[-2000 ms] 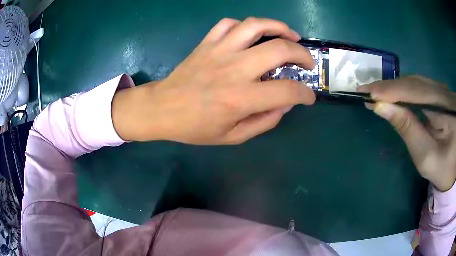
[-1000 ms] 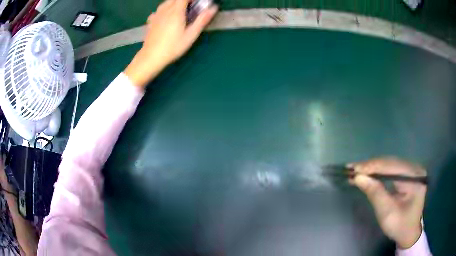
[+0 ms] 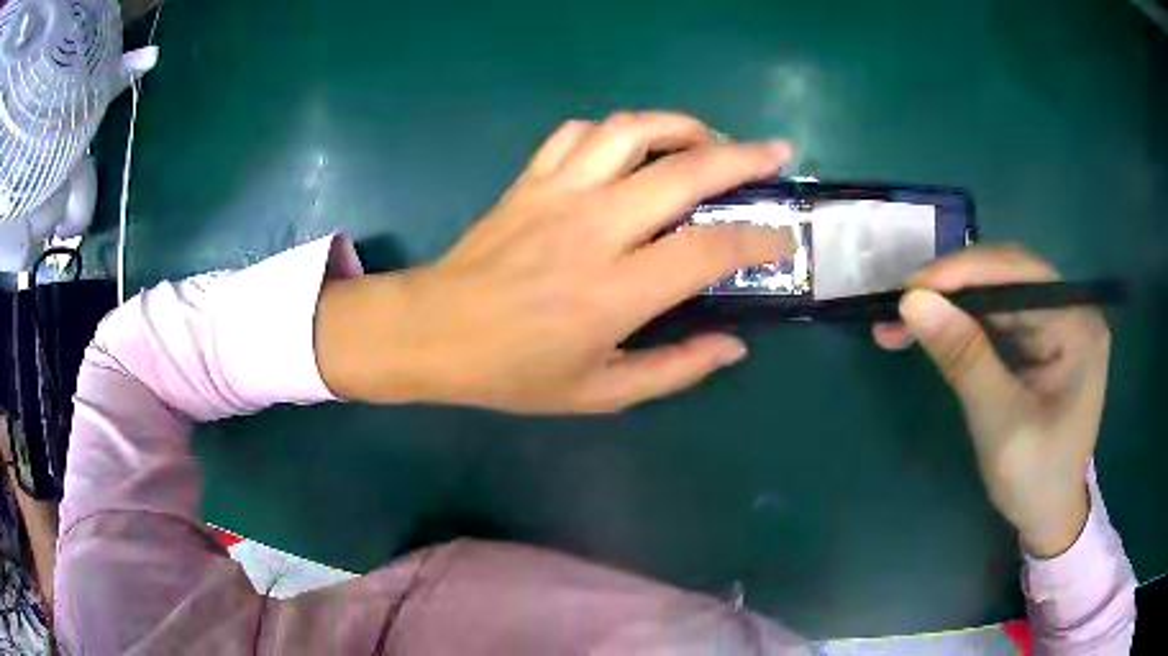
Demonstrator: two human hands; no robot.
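A phone unit (image 3: 954, 221) with a dark oblong rim lies on the green mat, its open face up. A silvery circuit board (image 3: 753, 277) fills its left half and a pale grey-white panel (image 3: 874, 246) its right half. My left hand (image 3: 564, 263) spreads over the left end, fingers on the board and around the rim; that end is hidden. My right hand (image 3: 1012, 346) holds black tweezers (image 3: 1044, 297) between thumb and fingers. Their prongs lie along the unit's near long edge, looking like one rod; the exact tip contact is unclear.
A green mat (image 3: 538, 481) lies under the work. A white fan (image 3: 58, 109) stands at the upper left, with a white cord (image 3: 126, 205) beside it. A dark box-like object (image 3: 58, 372) is below the fan. White and red pieces show along the mat's near edge.
A second ago my left hand was at the far metal strip on a small blurred object and my right hand held the tweezers apart. Now both hands are at a phone unit nearer me.
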